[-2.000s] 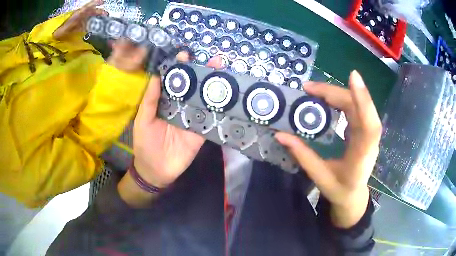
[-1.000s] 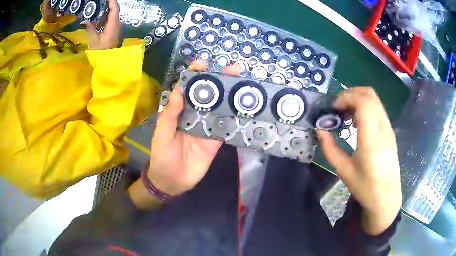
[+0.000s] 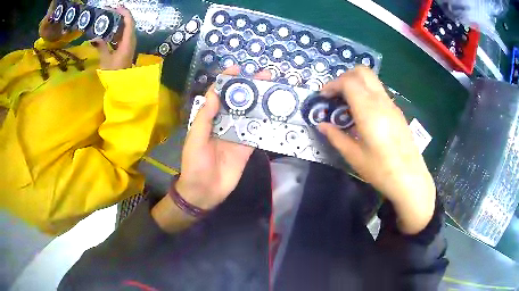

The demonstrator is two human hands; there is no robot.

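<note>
My left hand (image 3: 213, 153) holds a dark grey holding fixture (image 3: 267, 134) from its left end and from below, tilted up towards me. Two round black parts with pale centres, one at the far left (image 3: 238, 96) and one beside it (image 3: 280, 103), sit in its upper row. The lower row shows bare grey seats. My right hand (image 3: 364, 122) pinches round parts (image 3: 341, 117) at the fixture's right side; two show close together between finger and thumb, slightly blurred. The fixture's right end is partly hidden by my right hand.
A clear blister tray (image 3: 199, 51) of round parts lies behind the fixture. A person in yellow (image 3: 85, 136) at left holds a filled fixture (image 3: 85, 20). A red bin (image 3: 469, 57) stands back right, stacked clear trays (image 3: 484, 159) at right, a white slip (image 3: 420, 135) before them.
My right hand first took the rightmost round part off the fixture's row, then moved left to the neighbouring part. The neighbour's fixture moved away to the upper left.
</note>
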